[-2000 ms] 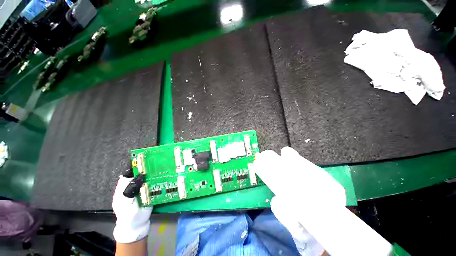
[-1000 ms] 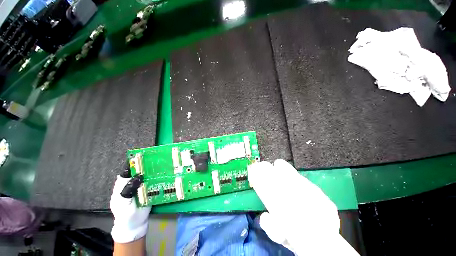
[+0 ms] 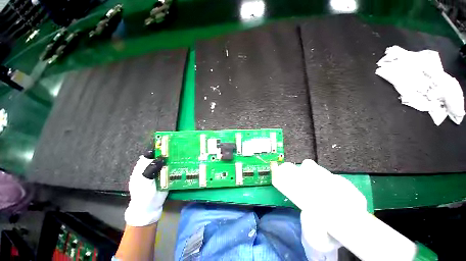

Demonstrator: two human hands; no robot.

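Observation:
A long green circuit board [image 3: 219, 176] with pale connector bars and a black block [image 3: 227, 151] near its centre is held level above the near edge of the foam mats. My left hand [image 3: 146, 191], white-gloved with black finger covers, grips the board's left end. My right hand [image 3: 332, 204], white-gloved, is at the board's right end around a thick white cylinder [image 3: 380, 232] that runs to the lower right. Glove and cylinder blend together. A thin yellowish tip shows over the board's right end.
Black foam mats [image 3: 250, 81] lie on the green bench [image 3: 138, 35]. A crumpled white cloth [image 3: 426, 81] is on the right mat. More boards [image 3: 107, 21] lie at the back left. A black bin with red interior [image 3: 71, 244] holds boards at lower left.
The view has shifted, so the board appears further right and more level. The white cylinder, hidden one second ago, shows again at my right hand.

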